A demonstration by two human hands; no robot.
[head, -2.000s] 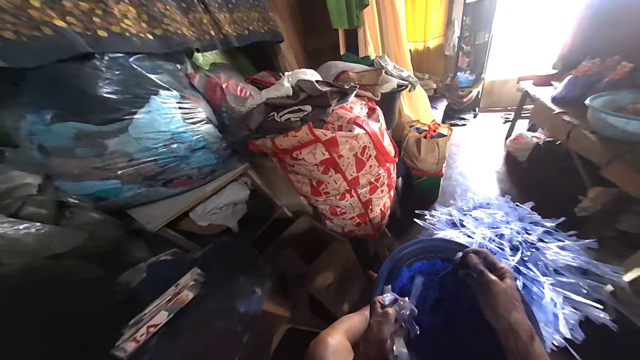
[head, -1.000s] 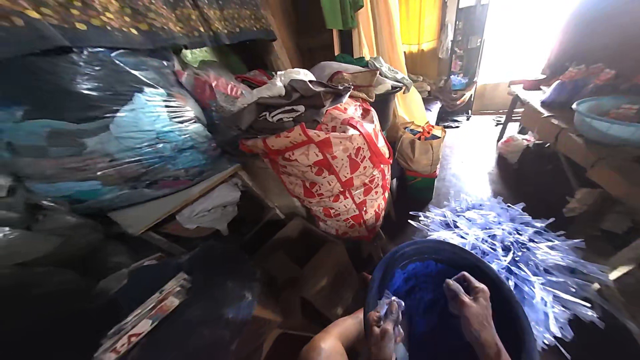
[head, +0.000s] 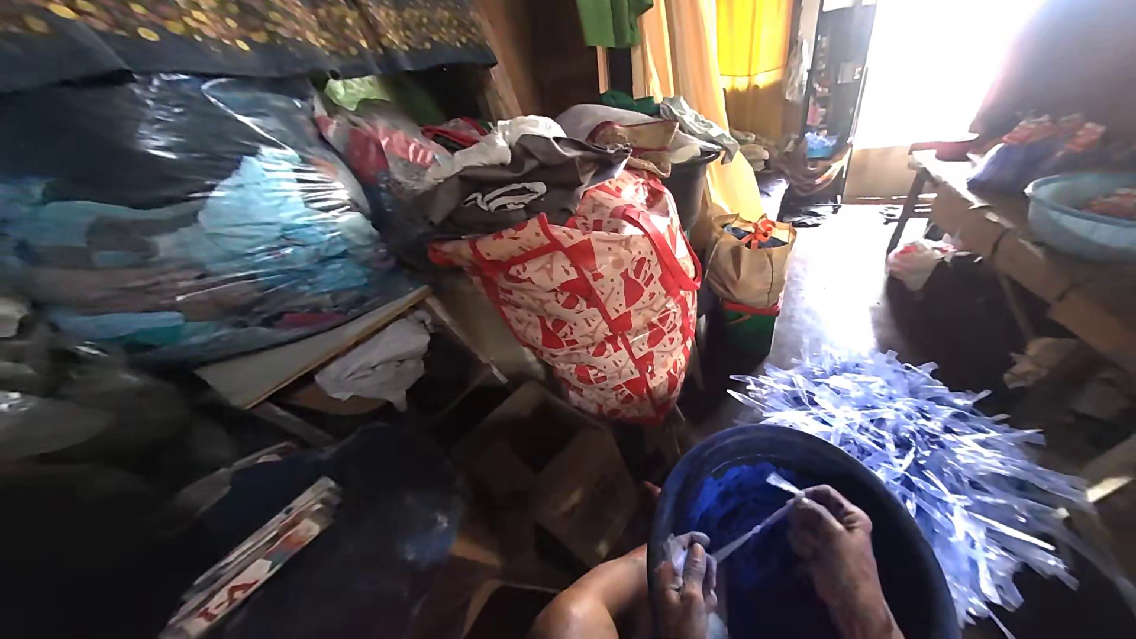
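Observation:
A dark blue round tub (head: 923, 568) stands at the lower right, with bright blue powder or fine material (head: 737, 497) inside it. Over its left side, my left hand (head: 685, 577) holds a small bunch of whitish strips. My right hand (head: 830, 541), above the tub's middle, pinches one end of a thin pale strip (head: 754, 534) that stretches across to the left hand. Beyond the tub's right rim lies a large heap of pale blue-white strips (head: 896, 444); neither hand touches it. The bottom of the tub is partly hidden by my hands and shadow.
A red and white patterned bag (head: 612, 311) full of cloth stands ahead, beside a brown paper bag (head: 753, 266). Open cardboard boxes (head: 568, 479) lie left of the tub. A big clear plastic bag of clothes (head: 266, 222) is at left. A bench (head: 1021, 248) holds a light blue basin (head: 1078, 217).
A single strip now stretches between my hands; one second ago my right hand was lower in the tub, with no stretched strip visible.

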